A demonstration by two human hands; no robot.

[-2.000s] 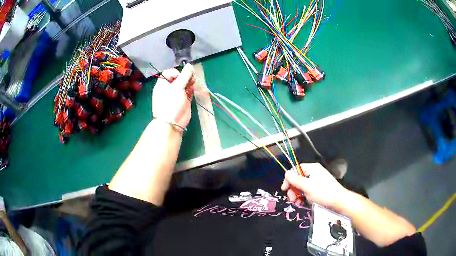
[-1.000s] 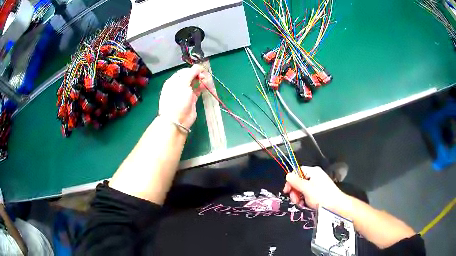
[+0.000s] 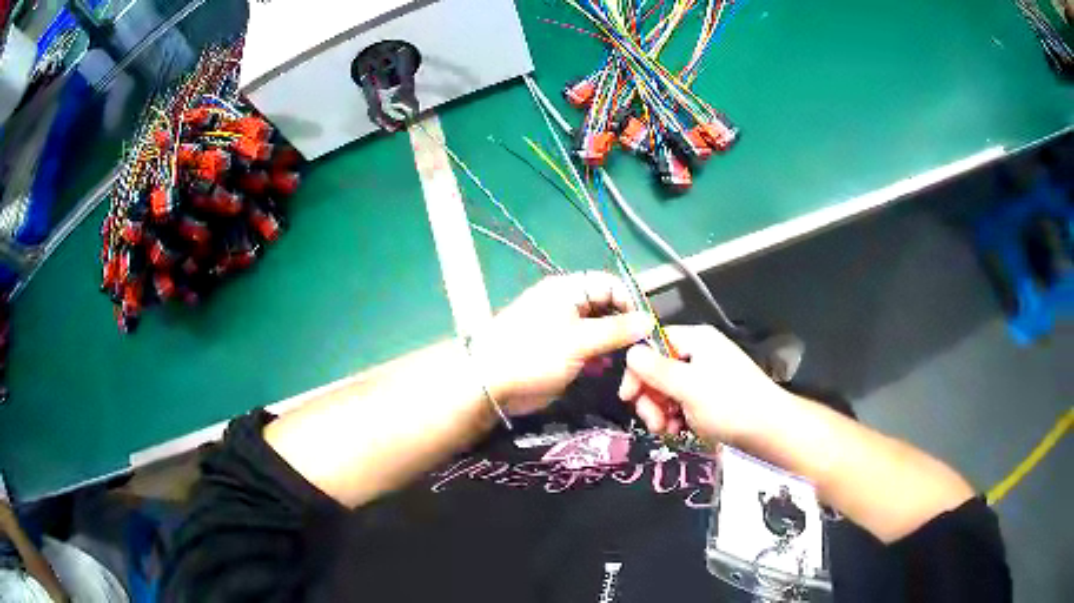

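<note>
My right hand (image 3: 695, 383) is closed around a bunch of coloured wires (image 3: 617, 250) near the bench's front edge. The connector end is hidden in the fist. My left hand (image 3: 554, 336) is beside it, its fingertips at the wires just above the right fist; whether they grip a wire is hard to tell. A thin green and blue strand runs from the bunch up to the black hook head (image 3: 392, 100) of the white-grey machine (image 3: 471, 53). Other strands fan out loose over the green bench.
A large heap of red-black connectors (image 3: 200, 200) lies left of the machine. A smaller batch (image 3: 660, 141) lies to its right. A grey cord (image 3: 660, 239) runs over the bench edge. A pale strip (image 3: 450, 236) runs from the machine towards me.
My left hand has moved from the hook head down and right to the wires beside my right hand. The right hand still holds the bunch. The view has shifted slightly.
</note>
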